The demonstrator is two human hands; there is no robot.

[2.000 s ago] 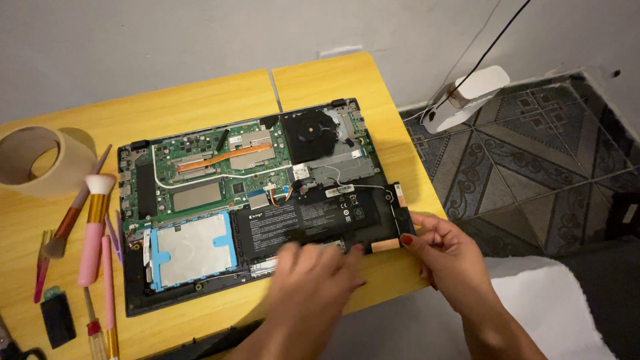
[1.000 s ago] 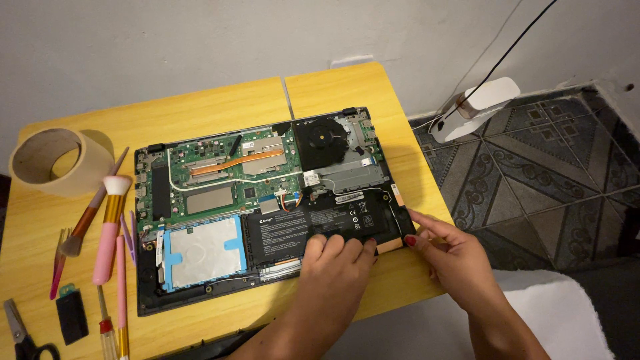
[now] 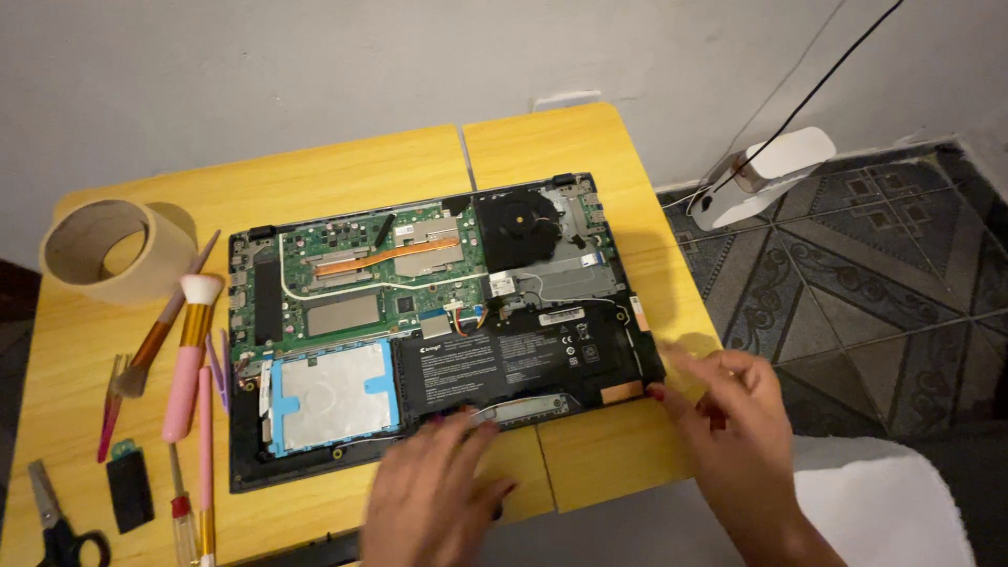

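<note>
An opened laptop base [image 3: 315, 466] lies on a yellow wooden table, its green circuit board [image 3: 339, 236] and copper heat pipe [image 3: 386, 256] exposed. Its black battery [image 3: 504, 362] sits front right of centre, beside a blue-edged silver drive [image 3: 335, 398]. My left hand [image 3: 437, 488] is blurred at the front edge below the battery, fingers bent; whether it touches the base is unclear. At the front right corner, by a copper-coloured foil patch [image 3: 622, 391], is my right hand [image 3: 732, 433], fingers apart and also blurred. Nothing shows held in it. The black fan [image 3: 518, 224] is at the back right.
Left of the laptop lie a tape roll [image 3: 118, 252], makeup brushes [image 3: 185, 370], tweezers [image 3: 112, 413], a screwdriver [image 3: 181, 512], scissors [image 3: 59, 520] and a small black piece [image 3: 130, 488]. A white device [image 3: 764, 177] with a black cable stands on the tiled floor.
My left hand has moved left along the laptop's front edge, away from the front right part of the battery. My right hand has drawn slightly away from the corner.
</note>
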